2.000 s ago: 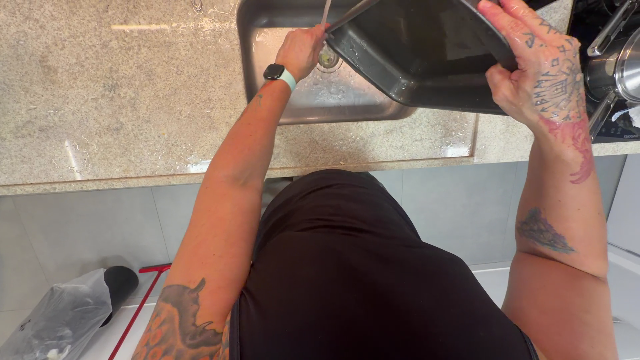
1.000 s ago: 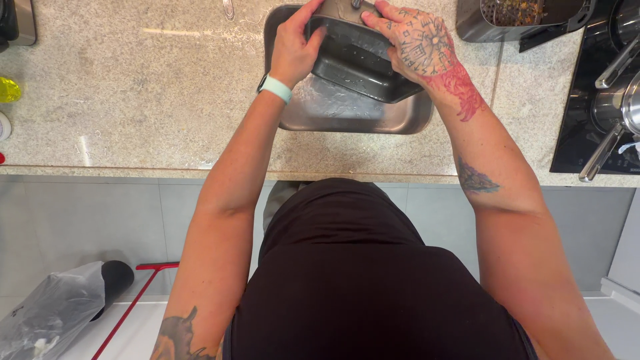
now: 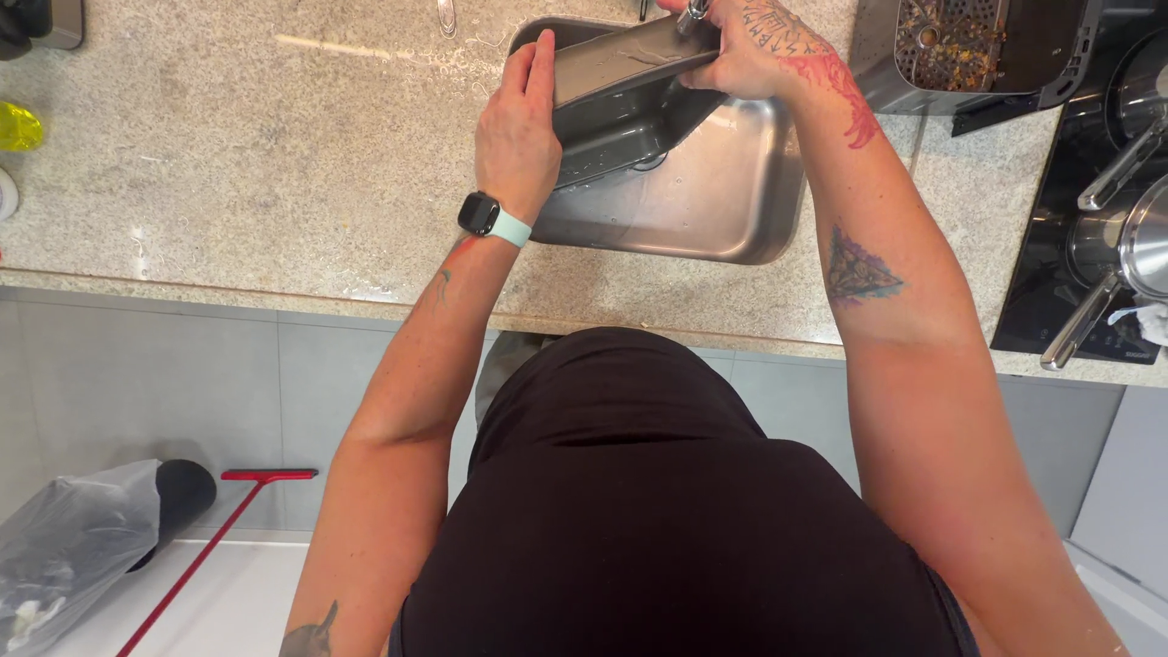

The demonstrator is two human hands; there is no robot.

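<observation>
A dark, wet rectangular pan or basket is tilted over the stainless steel sink. My left hand grips its left end, fingers along the outer wall. At the other end my right hand holds it, thumb by the rim, with some fingers cut off by the top edge of the view. Close to my right hand is a chrome faucet tip. The sink drain shows partly below the pan.
A grey air fryer basket with crumbs on its perforated plate stands at the right. Beyond it, pots sit on a black cooktop. A yellow bottle is at far left. A red squeegee and a bagged bin are below.
Two seconds ago the pan was held at the sink's right side; now it is over the sink's upper left, and my right hand has moved left with it. The view has shifted.
</observation>
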